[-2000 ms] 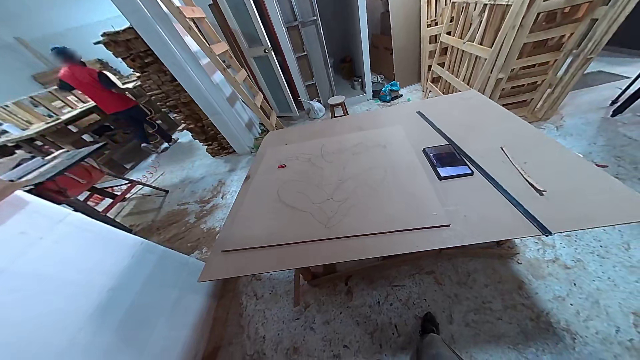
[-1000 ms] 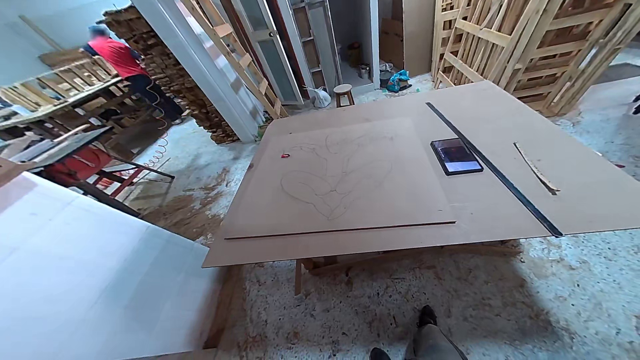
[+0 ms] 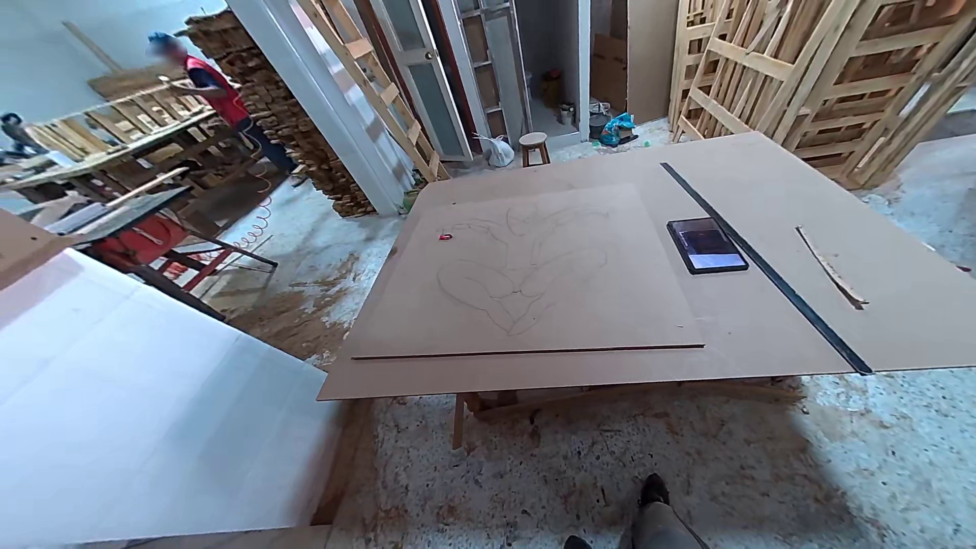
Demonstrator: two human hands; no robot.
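Observation:
Neither of my hands shows in the head view. Before me a smaller fiberboard panel with curved pencil lines lies on a larger fiberboard sheet. A small red object rests near the panel's left side. To the right of the panel, a tablet in a dark case lies beside a long dark straightedge. Past the straightedge is a thin, light, uneven strip, perhaps wood.
A white board stands close at lower left. Behind the sheet are a stool, a wooden ladder and stacked wooden frames. At upper left, a person in a red vest stands by a long workbench.
The person in the red vest, bent over the bench two seconds ago, now stands more upright. The things on the sheet keep their places. My view has shifted somewhat.

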